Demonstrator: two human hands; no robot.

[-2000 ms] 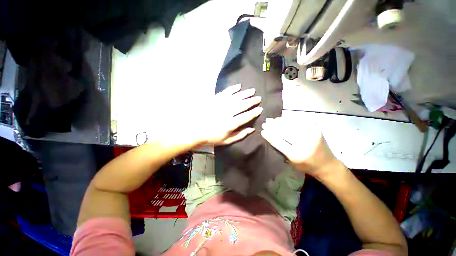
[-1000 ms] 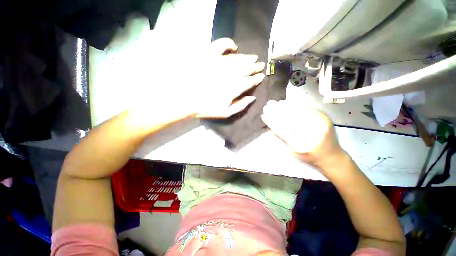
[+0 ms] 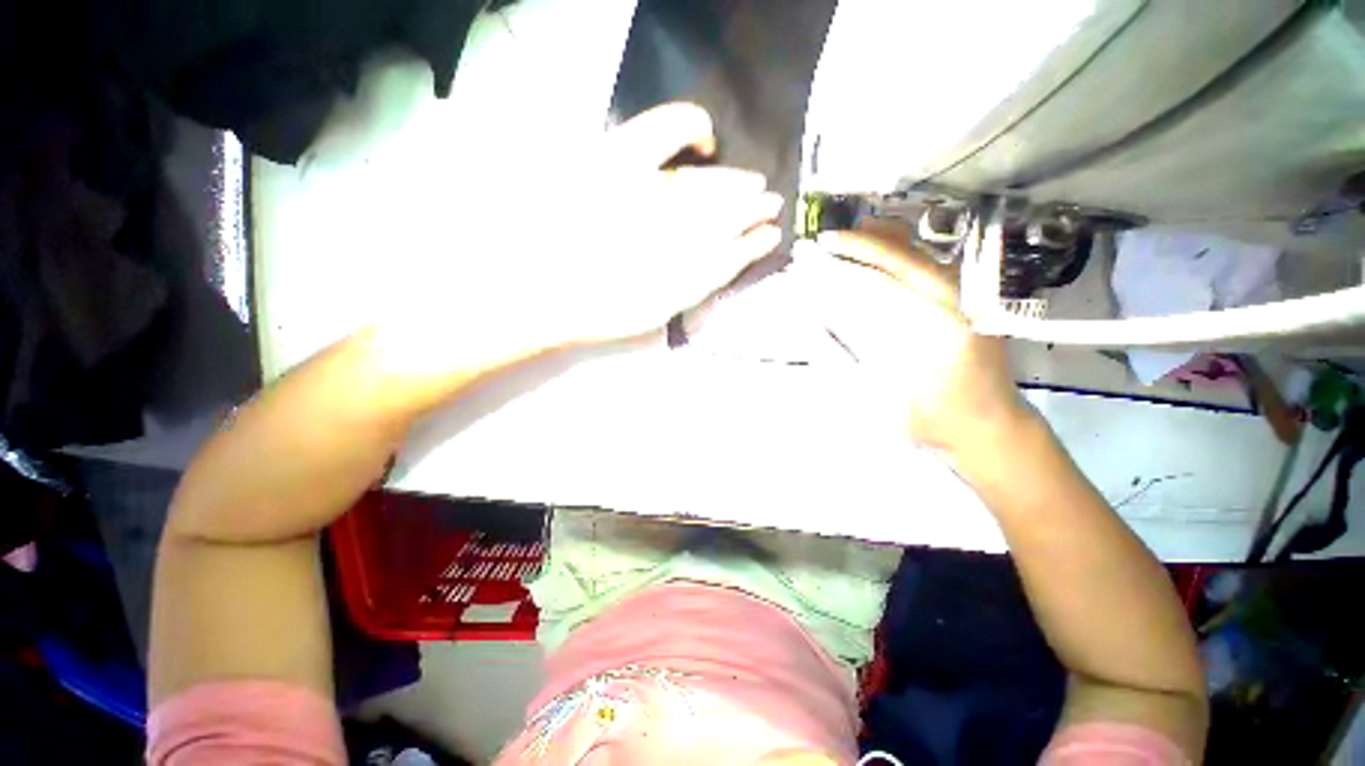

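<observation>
The dark grey-brown fabric panel (image 3: 756, 90) lies on the white table left of the machine head, with a blue-grey strip along its left side. My left hand (image 3: 659, 232) lies flat on the panel's near part, fingers pointing right. My right hand (image 3: 898, 322) is at the needle area, its fingertips by the yellow-green spot (image 3: 813, 216); glare washes it out, and whether it pinches cloth cannot be told. The large pale machine head (image 3: 1033, 105) fills the upper right and hides the needle.
A dark cloth heap (image 3: 300, 68) lies at upper left. A white cloth scrap (image 3: 1183, 285) is right of the machine, with a thin brownish tool (image 3: 1277, 404) beside it. A red basket (image 3: 434, 576) is below the white table's edge (image 3: 704, 516).
The panel has moved away from me, from my lap up past the machine head. My right hand has moved up to the needle area. The machine now covers more of the view.
</observation>
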